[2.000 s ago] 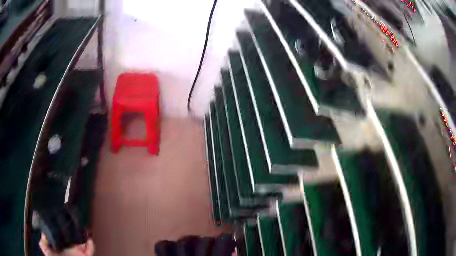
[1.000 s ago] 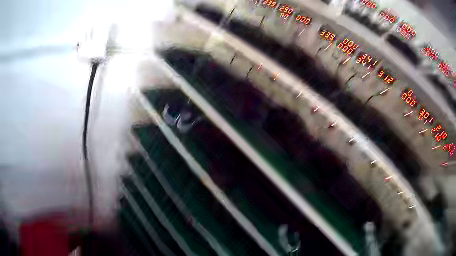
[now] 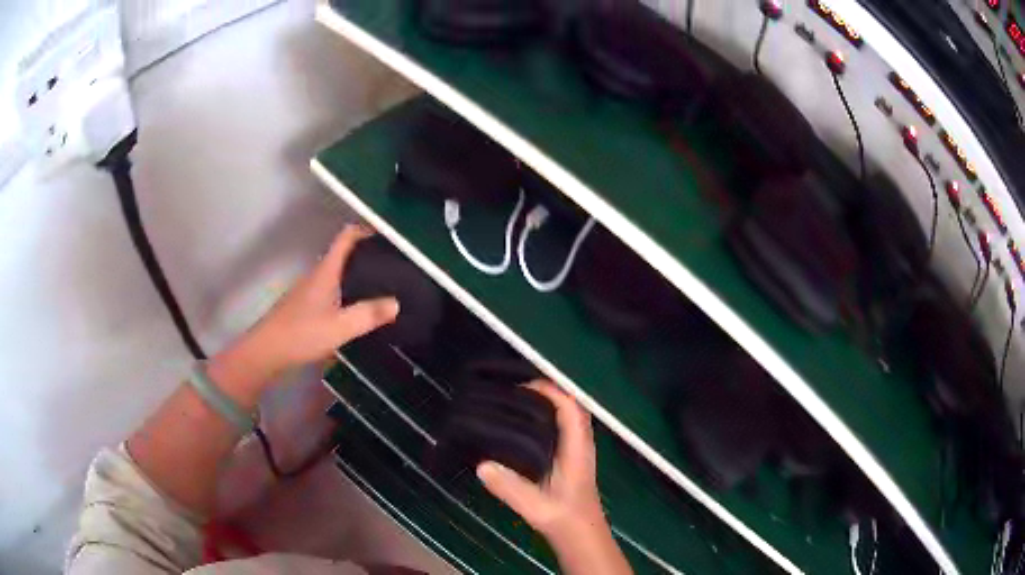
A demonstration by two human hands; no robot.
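My left hand is bare and holds black rounded units just outside the white edge of a green-matted shelf. My right hand is bare and holds a stack of black units below and to the right, beside the same shelf edge. Two short white cables lie curved on the green shelf beyond the hands. The exact number of units in each hand is hard to tell.
Black units line the upper shelf. Thin black cords hang from a panel with red lights and meters at the right. More shelves lie below my hands. At the left a black cable runs down from a white wall socket.
The view has turned from the aisle and red stool to closer rack shelves. Both hands, out of view one second ago, now show with black units at the shelf edge.
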